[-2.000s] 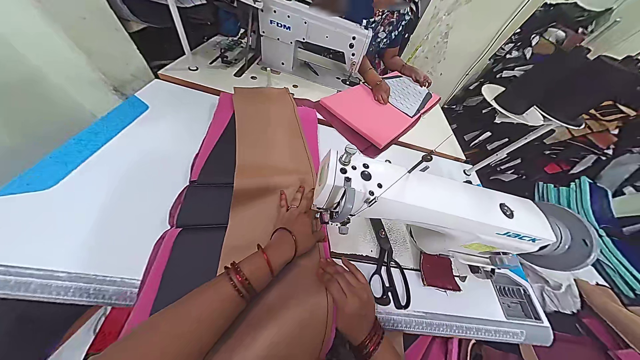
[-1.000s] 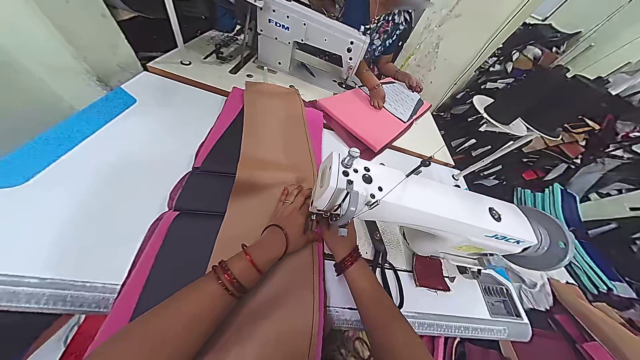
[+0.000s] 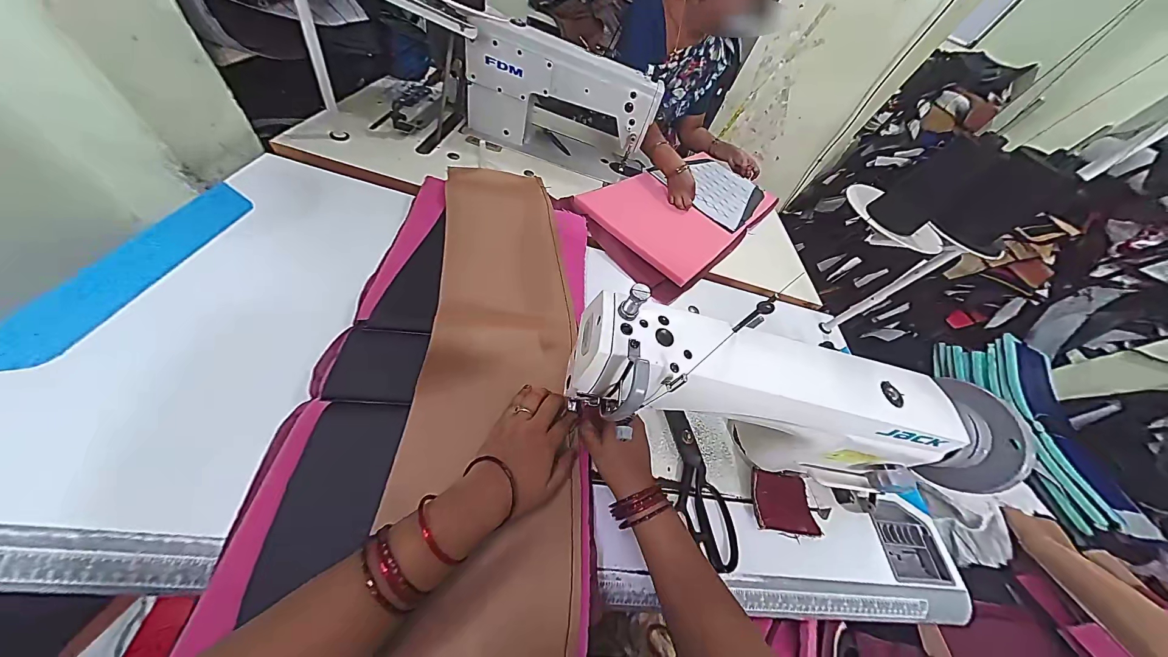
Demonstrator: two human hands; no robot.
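A long tan panel (image 3: pixel 493 301) lies over black (image 3: pixel 365 365) and pink (image 3: pixel 570 246) layers, running under the head of a white Jack sewing machine (image 3: pixel 776 374). My left hand (image 3: pixel 532 447) rests on the tan panel, fingertips beside the presser foot, fingers slightly spread. At the panel's right edge, just below the needle area, my right hand (image 3: pixel 620 452) has its fingertips at the seam; the machine head partly hides them, so its grip is unclear. Black-handled scissors (image 3: pixel 703 516) lie right of my right hand. A small maroon fabric square (image 3: pixel 785 502) is beyond them.
Behind stands a second white sewing machine (image 3: pixel 557 82), where a person's hands (image 3: pixel 680 187) rest on a stack of pink pieces (image 3: pixel 657 228). A measuring tape (image 3: pixel 766 602) runs along the front table edge. Teal folded pieces (image 3: pixel 1031 429) are at the far right, scraps cover the floor (image 3: pixel 876 274).
My right hand has moved up along the panel's right edge to the needle area since two seconds ago. My left hand stays on the tan panel beside the machine head.
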